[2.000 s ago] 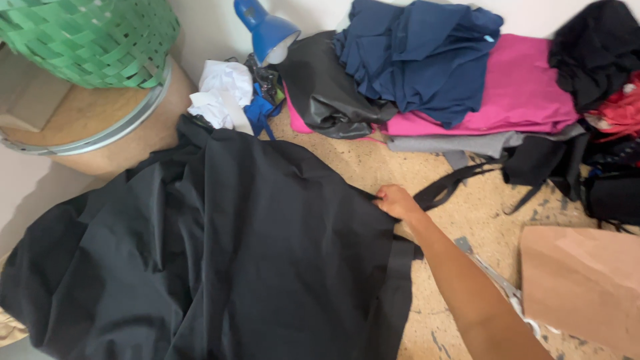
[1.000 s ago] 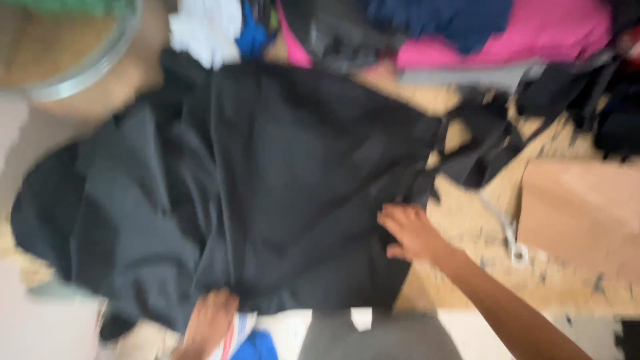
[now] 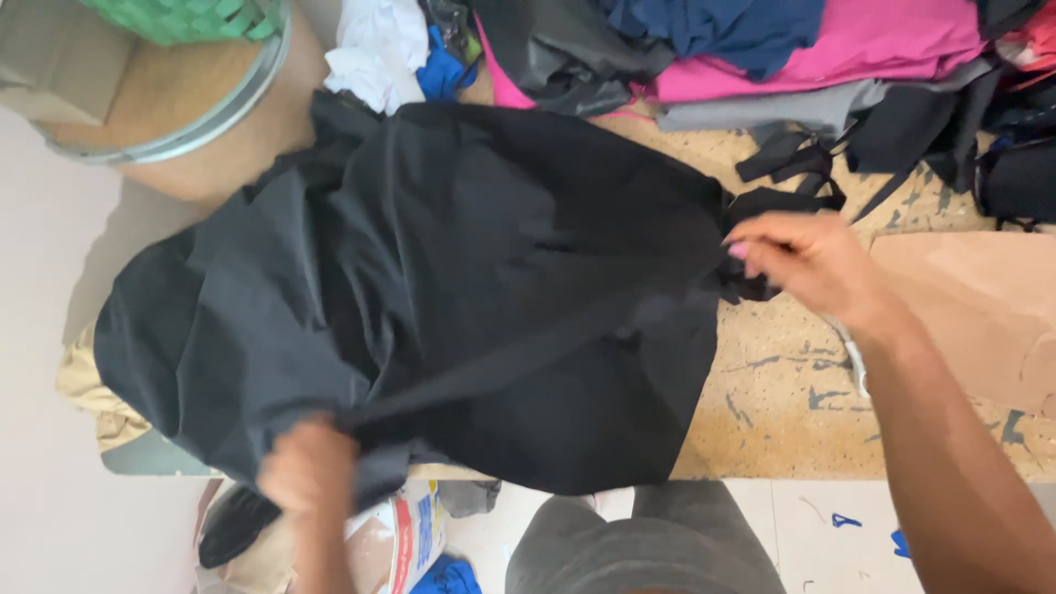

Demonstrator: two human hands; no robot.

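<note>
A large piece of black fabric (image 3: 511, 247) lies spread and wrinkled over the wooden work table. My left hand (image 3: 309, 466), blurred, grips the fabric near the table's front edge. At the cloth's right side, my right hand (image 3: 784, 247) pinches its edge between thumb and fingers. A band of the fabric looks pulled taut from one hand to the other. Just beyond my right fingers, black straps or strips (image 3: 792, 194) lie bunched on the table. What is under the fabric is hidden.
Behind the fabric are folded pink cloth (image 3: 891, 49), navy cloth (image 3: 726, 33) and white cloth (image 3: 375, 58). A round drum (image 3: 223, 157) with a green woven basket (image 3: 190, 16) stands at back left. Brown paper (image 3: 973, 313) lies at right. A printed bucket (image 3: 404, 536) is below the table edge.
My right hand has moved from lying on the fabric to its right edge, where it pinches. My left hand has come further onto the cloth and grips it.
</note>
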